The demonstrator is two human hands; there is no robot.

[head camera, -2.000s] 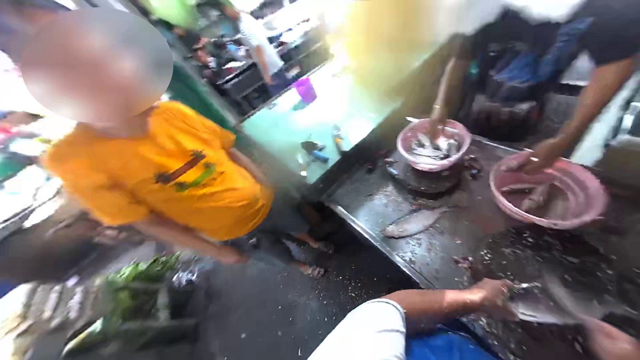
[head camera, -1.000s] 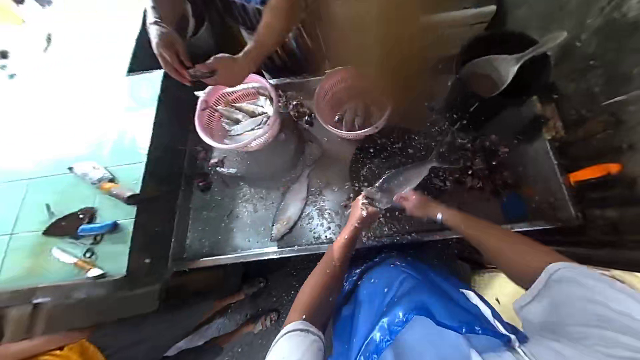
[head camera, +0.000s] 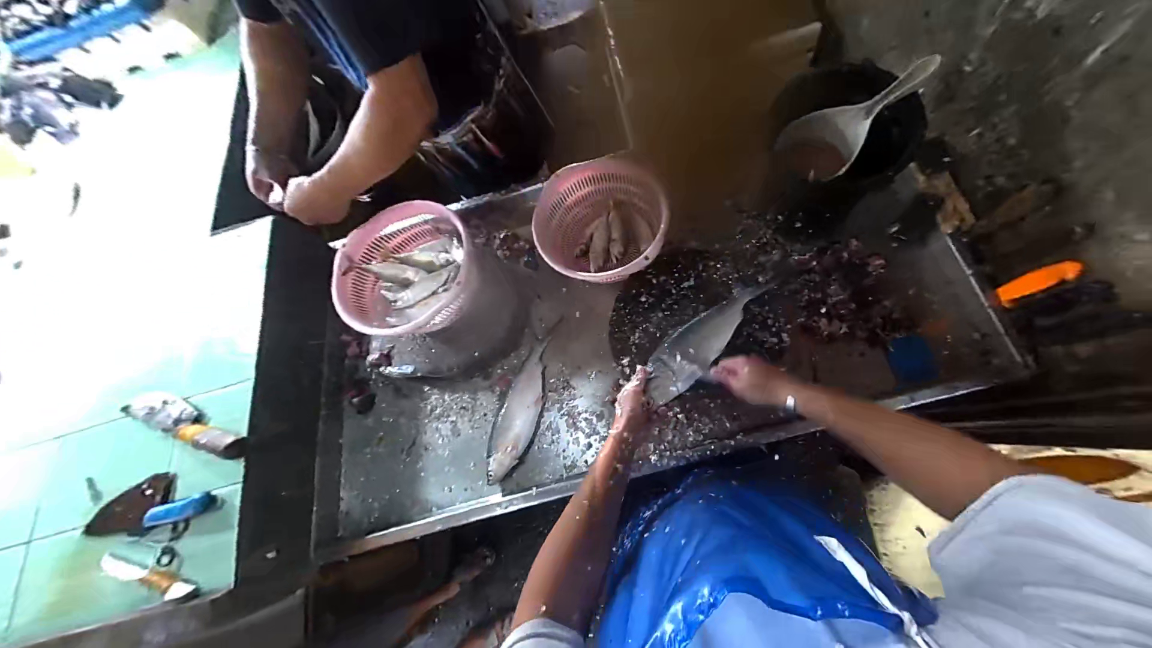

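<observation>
A silvery fish (head camera: 706, 342) lies slantwise on the scale-strewn metal work tray, its tail towards the upper right. My left hand (head camera: 633, 396) grips it at the head end. Close by its right side, my right hand (head camera: 751, 378) is closed around something blurred that meets the fish's flank; what kind of tool it is cannot be told. A second whole fish (head camera: 519, 409) rests on the tray to the left of my left hand, touched by nobody.
Two pink plastic baskets (head camera: 340, 279) (head camera: 661, 211) hold small fish. A white scoop (head camera: 841, 135) rests in a black bucket. An orange handle (head camera: 1039, 283) lies right of the metal tray (head camera: 432, 526). Knives (head camera: 180, 510) lie on green tiles. Another person's hands (head camera: 315, 200) are at upper left.
The view has swung right and down since the first frame. The other person's hands, in the baskets two seconds ago, are now beside them at the upper left.
</observation>
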